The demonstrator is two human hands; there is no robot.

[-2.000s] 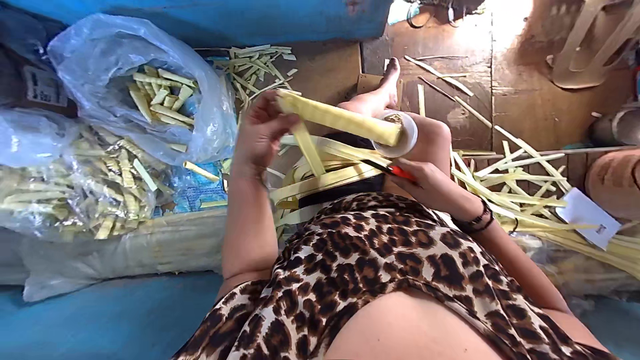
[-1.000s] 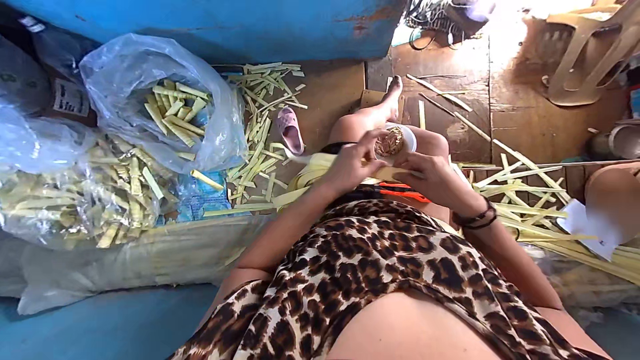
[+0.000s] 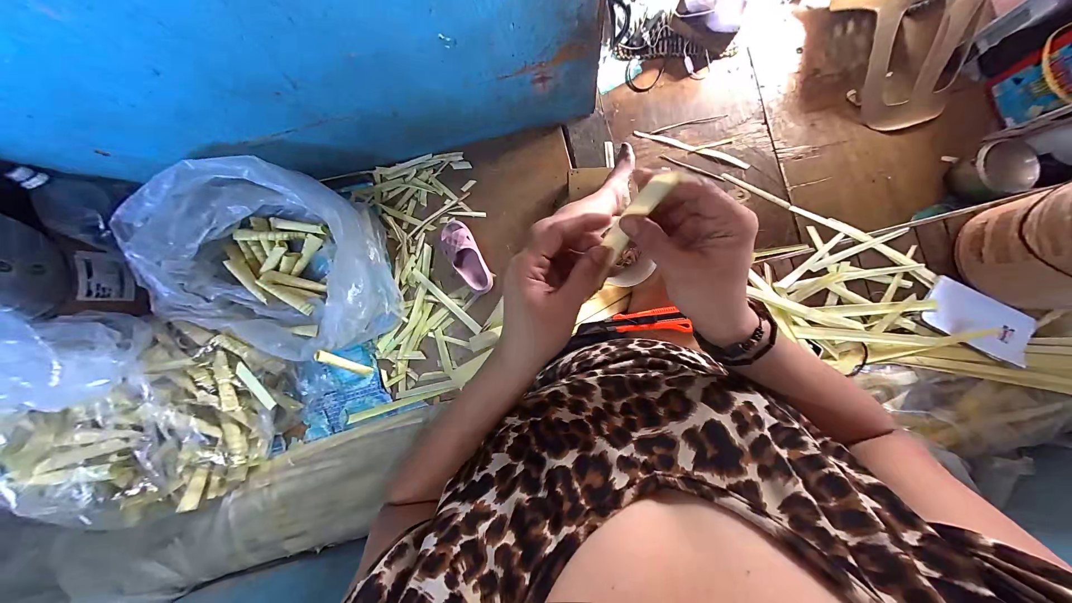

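Observation:
My left hand [image 3: 557, 272] and my right hand [image 3: 699, 243] meet above my lap, both pinching one short pale yellow strip of palm leaf [image 3: 645, 203]. The left fingers are at its lower end; the right thumb and fingers hold it farther up. Partly hidden below the hands is a round white container [image 3: 636, 275] with small brown bits in it. An orange and black utility knife [image 3: 649, 320] lies on my lap just under the hands. More pale strips [image 3: 605, 303] lie beside it, partly covered by my left hand.
To the left, a clear plastic bag [image 3: 352, 276] holds short folded pieces, with another plastic bag [image 3: 50, 452] of cut pieces nearer. Scattered strips and a pink clog [image 3: 466, 256] lie on the floor. Long strips [image 3: 846, 310] and a white paper [image 3: 976, 322] are at right, near a beige plastic chair [image 3: 896, 75].
Two seconds ago my left hand held a long strip out to the left and the knife was at my right hand. Now both hands are together on a short piece, and the knife lies on my lap.

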